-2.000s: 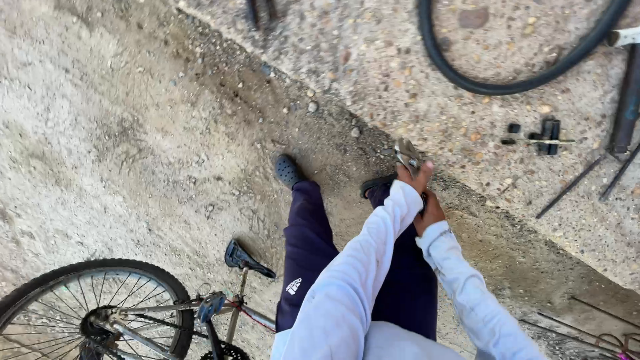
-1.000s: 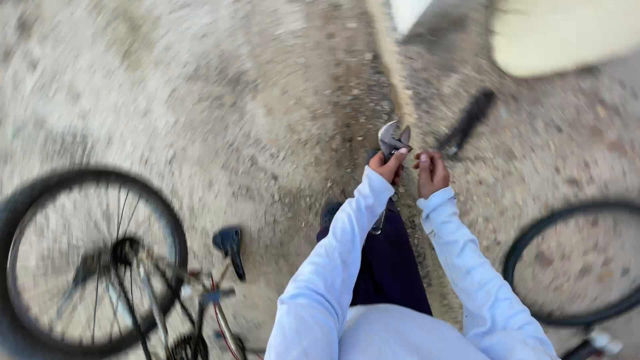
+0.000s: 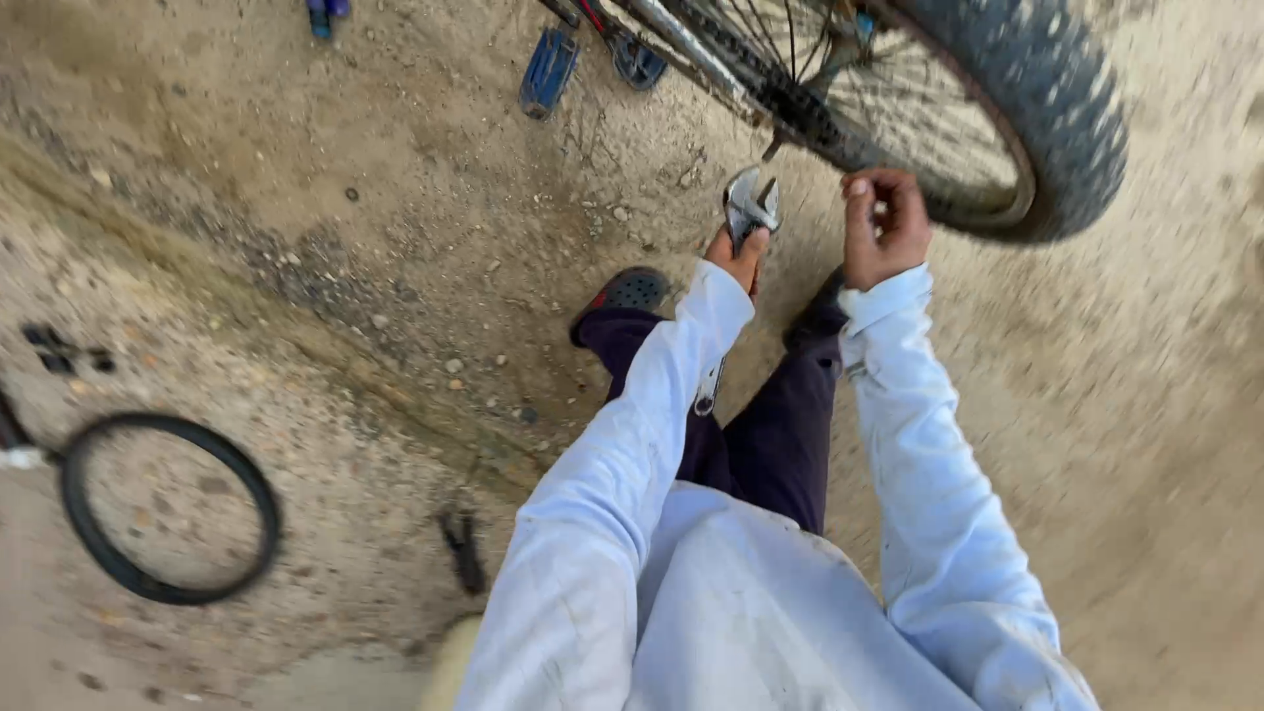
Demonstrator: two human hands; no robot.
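My left hand (image 3: 741,259) grips an adjustable wrench (image 3: 748,209) just below its jaws, which point up and away from me; the end of its handle shows below my wrist. To the right, my right hand (image 3: 887,225) is raised with its fingers curled in, near the lower edge of a bicycle's knobby wheel (image 3: 1066,128). Whether the fingertips pinch something small cannot be told. The bicycle's chain and sprockets (image 3: 800,109) lie beyond the two hands, with a blue pedal (image 3: 549,73) farther left.
A thin black tyre (image 3: 267,504) lies on the pebbled concrete at the left. Small dark parts (image 3: 61,351) are near it, and a dark tool (image 3: 462,553) lies lower down. A raised edge (image 3: 296,326) runs diagonally between concrete and dirt. My clog (image 3: 632,292) stands on the dirt.
The view has swung round strongly, and the bicycle now appears at the top right, in front of me. My hands, close together one second ago, are apart. The wrench has stayed in my left hand.
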